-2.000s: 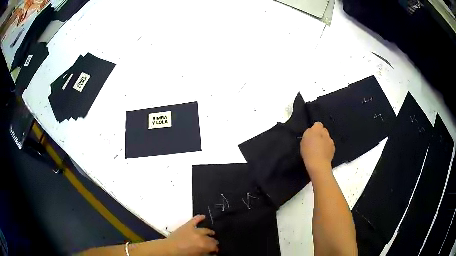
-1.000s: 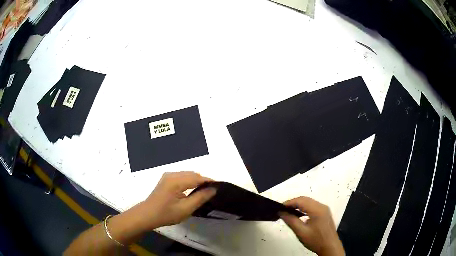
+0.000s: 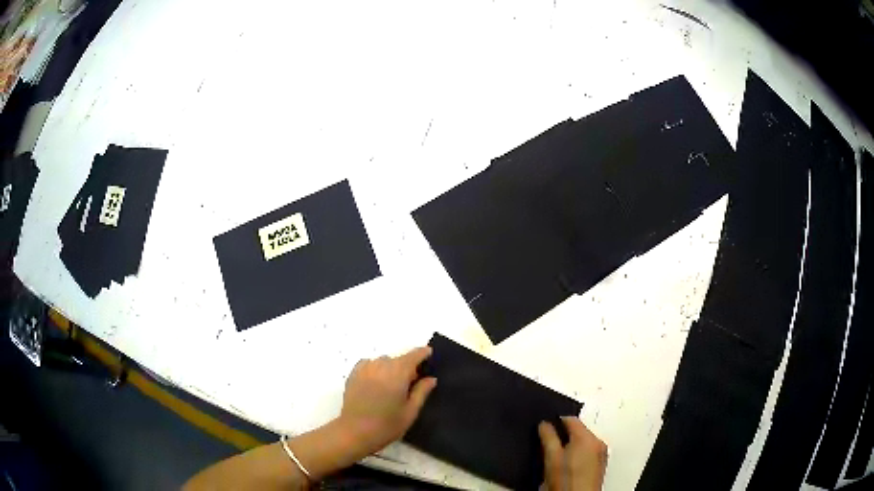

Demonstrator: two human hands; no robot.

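A black fabric panel lies at the table's near edge, plain face up, with no label showing. My left hand pinches its left corner. My right hand holds its right side, fingers on top; the lower part of that hand is cut off by the frame. A single black labelled piece lies flat to the left, its cream label facing up. Overlapped black panels with white chalk marks lie beyond my hands.
A fanned pile of labelled black pieces lies at the left. Long black strips of overlapped pieces lie at the right with white gaps between. A dark heap is at the far right corner. The table's near edge runs along the lower left.
The panel that my hands held raised, with a pale label glimpsed, now lies lower and flatter, plain side up. Earlier, my right hand was on the overlapped panels. The view has shifted.
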